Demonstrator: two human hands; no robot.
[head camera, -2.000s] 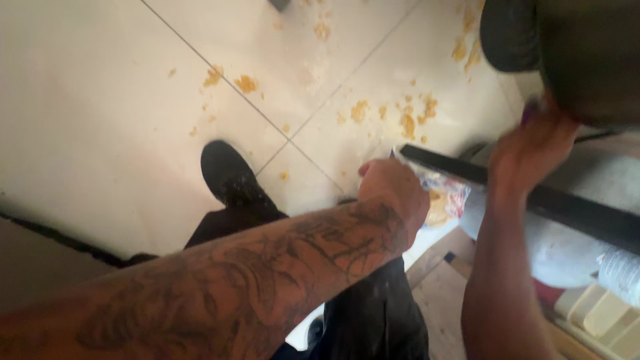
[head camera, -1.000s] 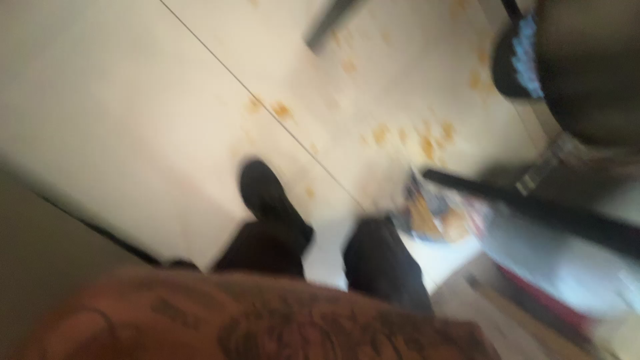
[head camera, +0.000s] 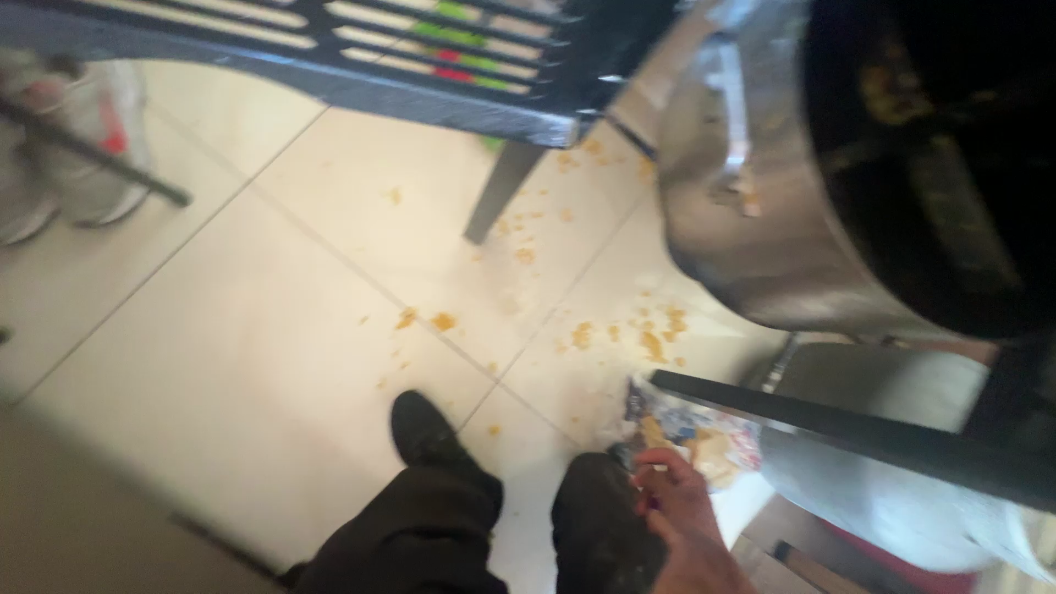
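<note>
My right hand is low, right of centre, beside my dark trouser leg. Its fingers are curled on a small thin object, blurred, with a purple spot showing at the fingers. Just beyond the fingertips lies a crumpled clear plastic bag with tan and coloured scraps in it. My left hand is out of view. Yellow-orange food bits are scattered over the pale tiled floor. A large metal pot with a side handle and a dark interior fills the upper right.
A dark slatted plastic stool or chair stands across the top. A black bar or leg crosses at the right, over a grey-white plastic bag. Another person's light shoes are at the left. My black shoe is on the tiles.
The tattooed left arm, across the view earlier, has gone out of frame. My right hand, unseen one second ago, shows low beside the plastic bag. The view has shifted, showing more stool and pot.
</note>
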